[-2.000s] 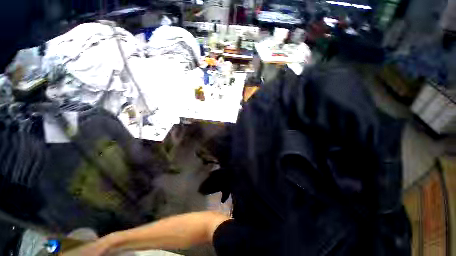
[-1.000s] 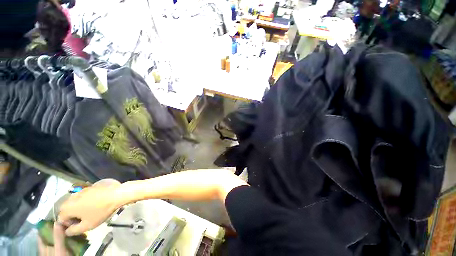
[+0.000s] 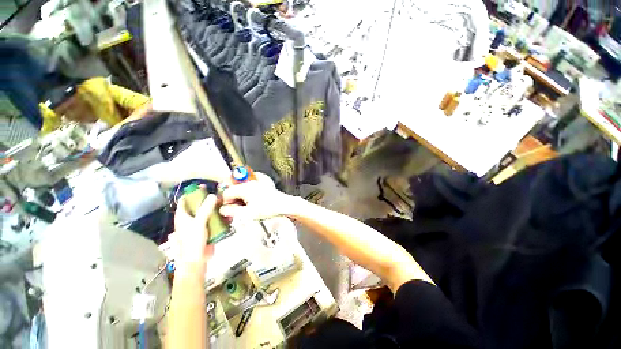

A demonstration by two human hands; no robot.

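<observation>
A green thread cone (image 3: 216,225) with green ends is in my left hand (image 3: 193,228), above the machine table. My right hand (image 3: 255,200) is at the cone's right side with its fingers bent close to it; whether they hold the thread or the cone cannot be told. An orange-brown thread cone with a blue end (image 3: 242,175) stands just behind my right hand, partly hidden by it. The cream machine arm (image 3: 95,272) lies left of my left forearm.
An adjustable wrench (image 3: 253,308) and a small green spool (image 3: 233,289) lie in front of my hands. Dark garments (image 3: 517,252) pile up at the right. Grey shirts (image 3: 296,123) hang on a rack ahead. A person in yellow (image 3: 95,102) is at the upper left.
The view has swung left, bringing the machine, table and both forearms into sight. The green cone, barely visible at the lower left edge before, now shows clearly in my left hand.
</observation>
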